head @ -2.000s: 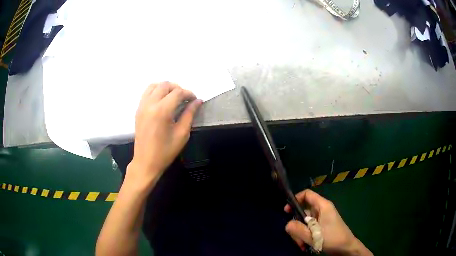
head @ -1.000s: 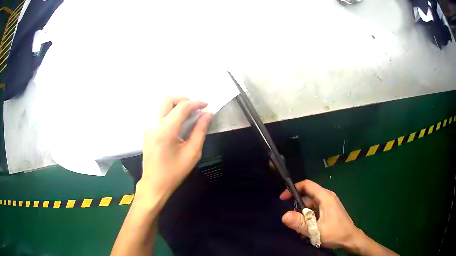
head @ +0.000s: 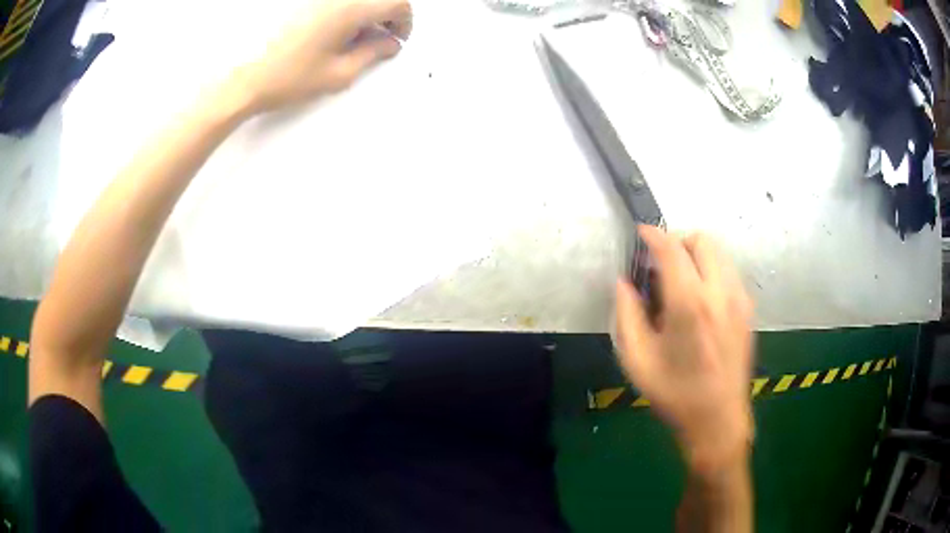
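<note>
The large white fabric panel (head: 313, 198) lies flat on the pale cutting table (head: 833, 281), with its near edge hanging slightly over the table's front edge. My left hand (head: 359, 42) is at the top of the view over the panel, fingers bent together; the bright glare hides whether it pinches the fabric. My right hand (head: 688, 323) is closed around the handles of the black tailor's shears (head: 604, 130). The shears lie low over the table, right of the panel, blades together and pointing up and left.
A tape measure (head: 719, 62) is heaped at the back, beside a small dark strip (head: 580, 20). Navy and white scraps (head: 885, 104) lie at the right edge. Dark folded cloth (head: 47, 62) lies at the far left. Yellow-black tape (head: 833, 375) crosses the green floor.
My left hand has moved from the near edge of the panel to the far part of the table. My right hand has brought the shears forward and right, off the fabric's corner. The view has shifted.
</note>
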